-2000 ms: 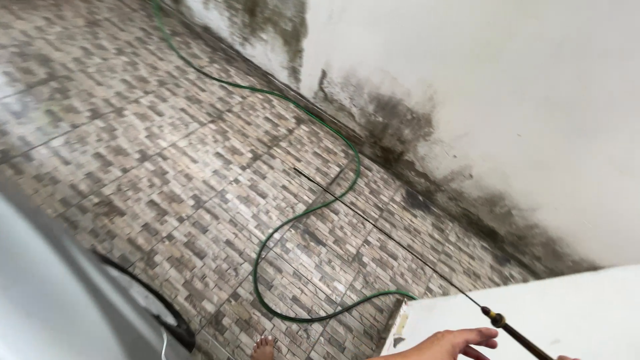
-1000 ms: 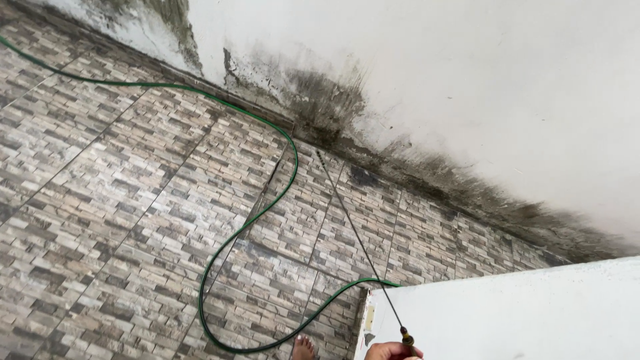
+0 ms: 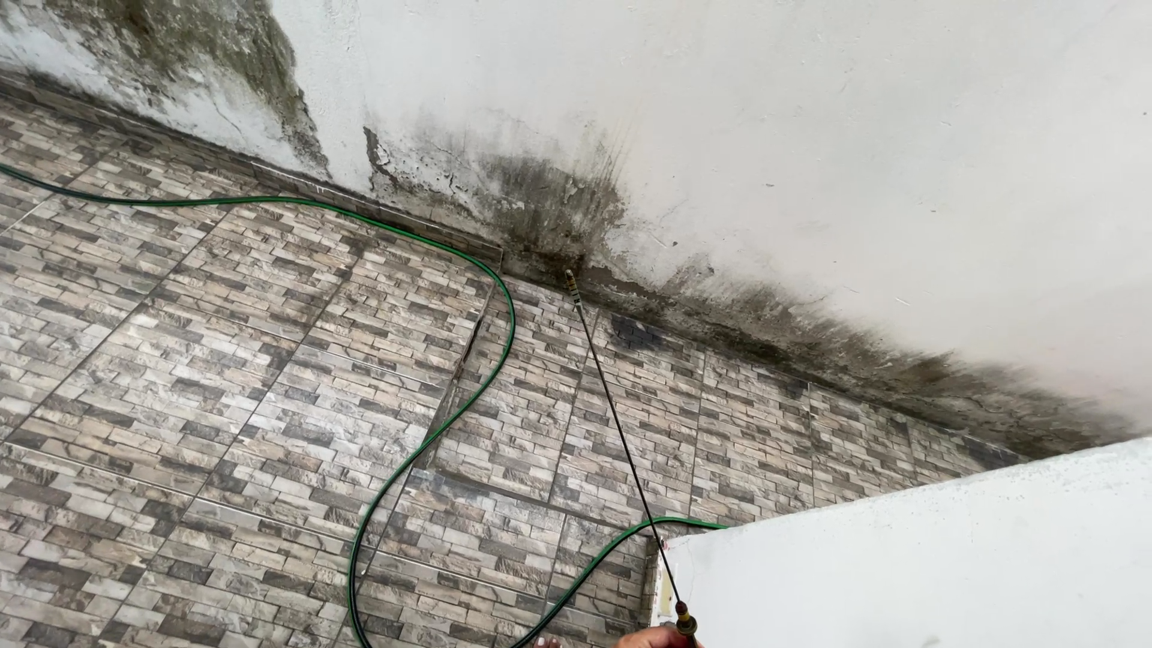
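At the bottom edge, a little right of centre, my right hand [image 3: 652, 638] is on the dark handle of a long thin metal rod [image 3: 625, 436] that looks like an oil dipstick. Only a small part of the hand shows; most of it is cut off. Yellowish parts mark the top of the handle. The rod slants up and left, its banded tip in front of the stained foot of the wall [image 3: 765, 153]. Whether the tip touches the wall cannot be told. My left hand is not in view.
A green hose [image 3: 511, 328] curves over the stone-patterned floor tiles [image 3: 207, 360] and passes behind a low white ledge [image 3: 918, 540] at the lower right. Dark stains and peeling paint run along the wall's foot. Toes [image 3: 546, 642] show at the bottom edge.
The rod's tip has moved from over the floor tiles to the wall's foot. The hand with spread fingers beside the handle two seconds ago no longer shows that way. The view has shifted.
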